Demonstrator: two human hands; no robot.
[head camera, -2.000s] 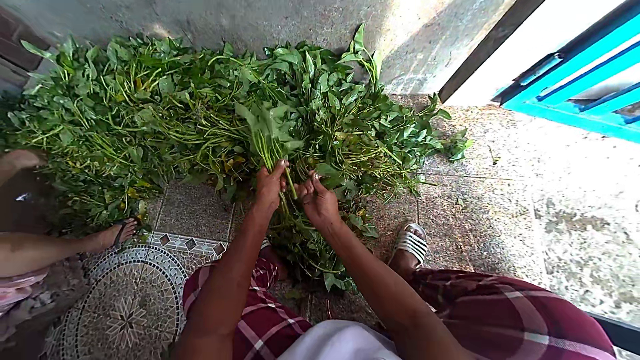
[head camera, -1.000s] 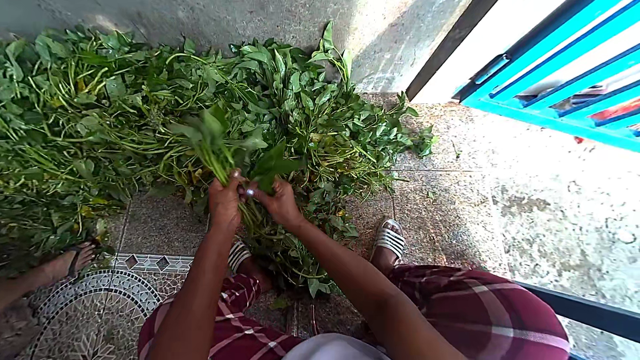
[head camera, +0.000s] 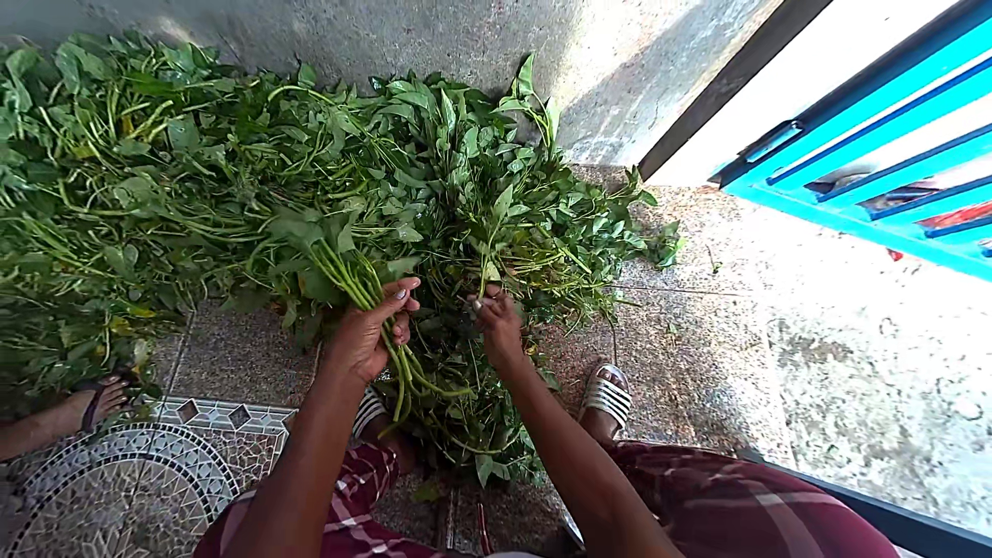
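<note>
Long green stems with leaves, a bunch of leafy greens (head camera: 349, 279), are gripped in my left hand (head camera: 372, 333); the leafy ends point up and left, the cut-looking stem ends hang below the fist. Just to the right, my right hand (head camera: 497, 322) pinches a single leafy stem (head camera: 496, 225) between thumb and fingers, its tip upright. Both hands are above a large heap of the same greens (head camera: 232, 178) that spreads along the wall. More loose greens (head camera: 473, 434) lie between my feet.
A concrete wall (head camera: 434, 39) backs the heap. At the right stands a blue slatted metal gate (head camera: 876, 170). My sandalled foot (head camera: 607, 399) is on the speckled tile floor (head camera: 682, 356). Another person's foot (head camera: 101, 403) rests at the left, beside a round mosaic pattern (head camera: 124, 496).
My hands, close together one second ago, are now apart. The right hand holds one stem away from the bunch, and the bunch's lower stem ends now show below my left hand.
</note>
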